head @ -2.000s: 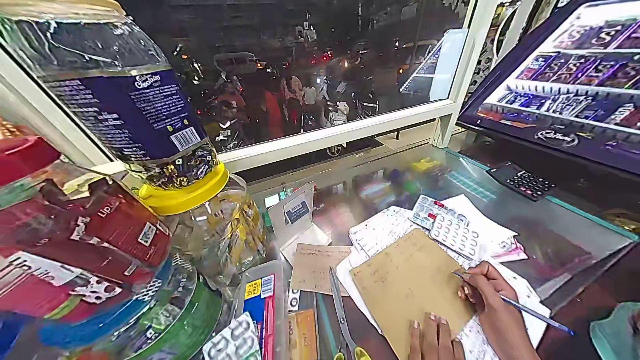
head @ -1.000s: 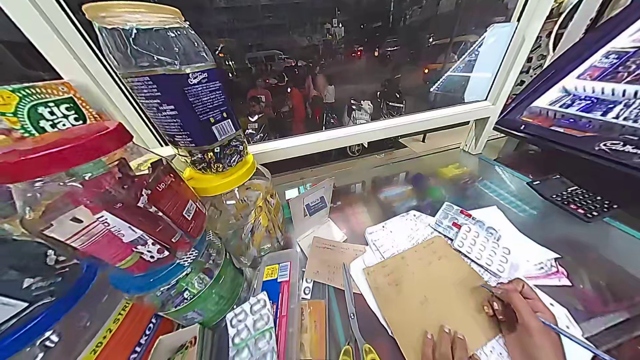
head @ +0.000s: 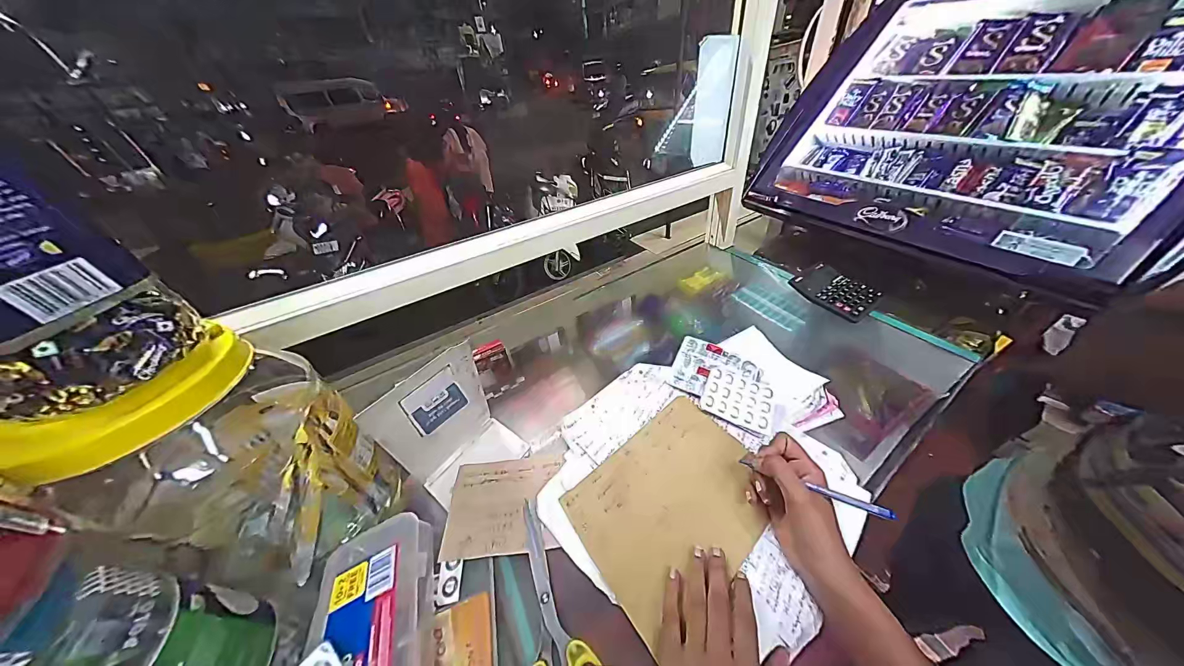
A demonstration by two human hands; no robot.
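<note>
In my right hand (head: 786, 490) is a blue pen (head: 856, 501), its tip at the right part of a brown paper sheet (head: 661, 499) that bears some handwriting. My left hand (head: 708, 610) lies flat on the sheet's lower edge, fingers extended. Written white papers (head: 782, 592) lie under the brown sheet. Blister packs of tablets (head: 737, 400) rest on papers just beyond it. To the left are a smaller brown paper (head: 499, 507) with writing and a pair of scissors (head: 546, 592) with yellow-marked handles, partly cut off by the lower edge.
The glass counter (head: 592, 347) holds a black calculator (head: 837, 291) and an opened white box (head: 435, 407). Plastic jars with a yellow lid (head: 139, 416) and a clear plastic box (head: 421, 573) stand left. A chocolate display cabinet (head: 934, 222) is at the right, a window frame (head: 518, 250) behind.
The view has shifted. My right hand keeps its hold on the pen over the brown sheet, and my left hand stays on its lower edge.
</note>
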